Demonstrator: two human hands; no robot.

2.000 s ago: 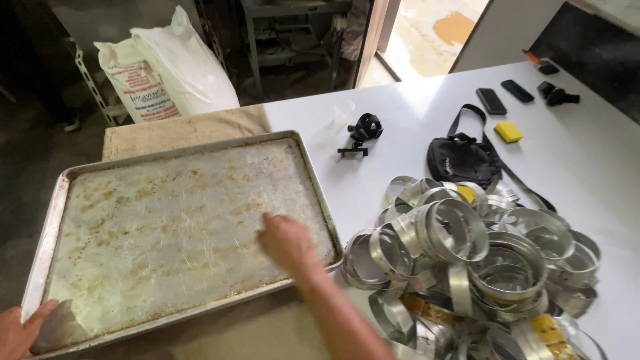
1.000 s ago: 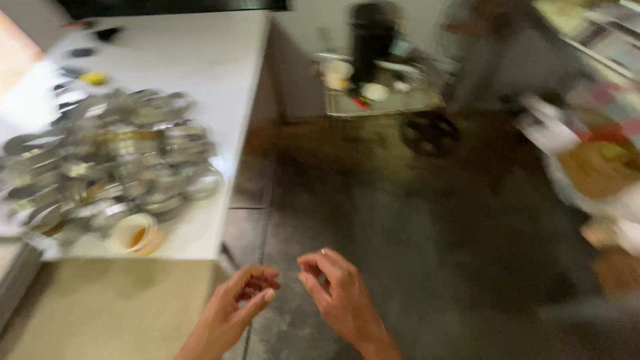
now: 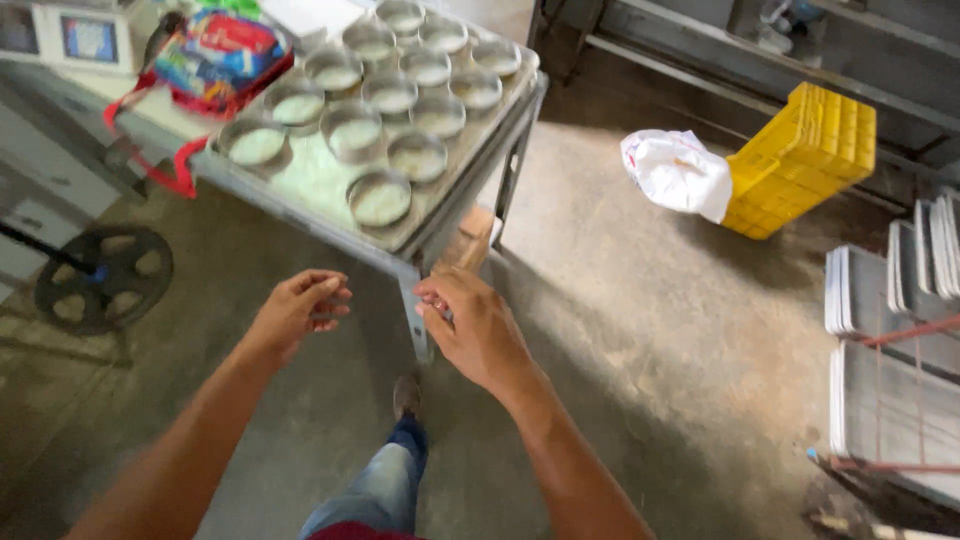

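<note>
My left hand (image 3: 304,311) is in the air in front of the table's near corner, fingers loosely curled, with nothing in it. To its right, my right hand (image 3: 469,319) also hangs in the air, fingers bent and holding nothing that I can see. Beyond both hands, a metal baking tray (image 3: 307,184) lies on the table and bears several metal rings (image 3: 380,199) standing in rough rows. A colourful bag (image 3: 221,56) with a red strap (image 3: 184,169) lies left of the tray, the strap hanging over the edge.
A yellow plastic crate (image 3: 802,161) and a white sack (image 3: 675,172) stand on the floor at the right. Stacked trays (image 3: 840,292) sit in a rack at the right edge. A black wheel (image 3: 103,279) is at the left. Metal shelving (image 3: 697,34) is at the back.
The view has swung far, from the table with the heap of rings to another with rings on a tray. My left hand, on the large tray's rim two seconds ago, is off it.
</note>
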